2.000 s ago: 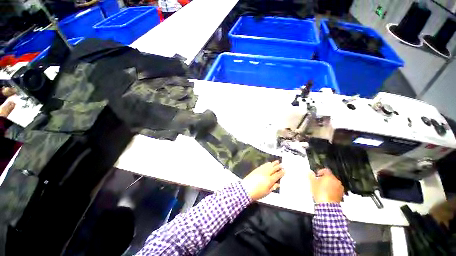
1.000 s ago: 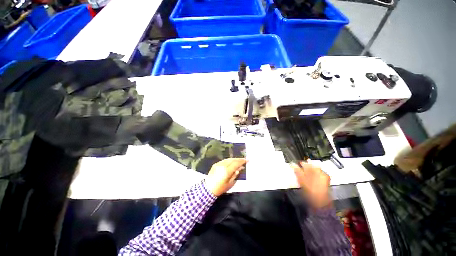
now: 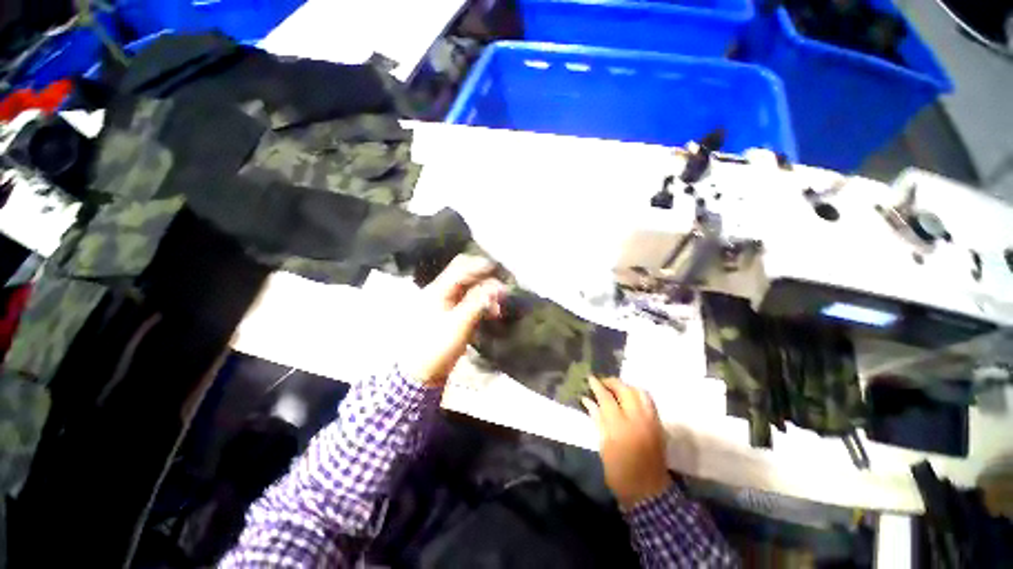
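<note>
A camouflage cut panel (image 3: 544,339) lies on the white table left of the needle area, joined at its left to the long camouflage and black pile (image 3: 322,217). My left hand (image 3: 458,317) pinches the panel's upper left part between thumb and fingers. My right hand (image 3: 631,428) rests its fingertips on the panel's lower right edge; whether it grips is not clear. The presser foot area (image 3: 655,306) of the sewing machine (image 3: 889,267) is above and right of the panel, apart from it. Camouflage strips (image 3: 778,372) lie bunched under the machine arm.
Blue crates (image 3: 633,100) stand behind the table. A dark rectangle (image 3: 920,417) and a thin metal loop (image 3: 854,448) lie right of the strips. More dark strips (image 3: 944,506) are at the lower right. Another machine part (image 3: 50,145) is at the far left.
My left hand has moved left along the panel and now pinches it. My right hand has left the strips and moved left to the panel's edge. The camera view has shifted.
</note>
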